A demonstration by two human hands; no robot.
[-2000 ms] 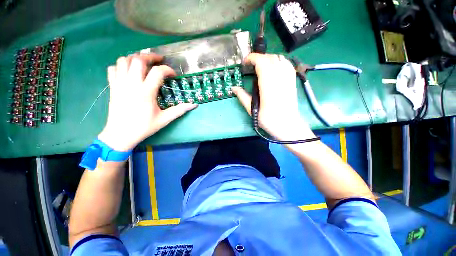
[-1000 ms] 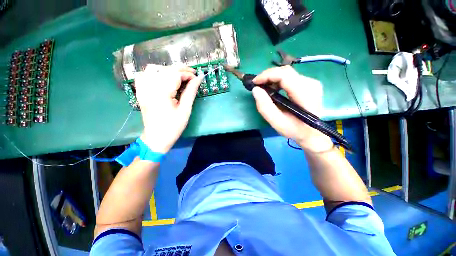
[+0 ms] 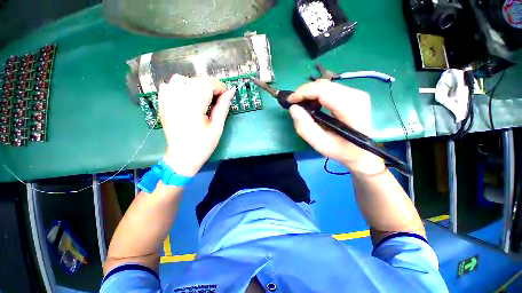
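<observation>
The green PCB panel [image 3: 246, 98] lies against the front of the grey metallic support [image 3: 200, 59]; my left hand covers its middle. My left hand [image 3: 192, 114] pinches the thin solder wire [image 3: 129, 162], whose end reaches the panel's right part between thumb and forefinger. The wire trails off to the left. My right hand [image 3: 335, 117] holds the black soldering iron [image 3: 349, 133] like a pen, its tip at the panel's upper right end, close to the wire's end. Whether tip and wire touch is too small to tell.
PCB panels [image 3: 26, 97] with reddish-brown parts lie at left. A black parts box [image 3: 323, 26] and cutters with light-blue handles [image 3: 363, 75] lie right of the support. An iron stand with a yellowish pad [image 3: 432, 51] and a white lump [image 3: 452, 94] are far right. A translucent disc [image 3: 189, 14] is above.
From two seconds ago, my left hand moved onto the panel with the wire, and the iron swung from upright to pointing at the panel. Over the last second both hands barely moved.
</observation>
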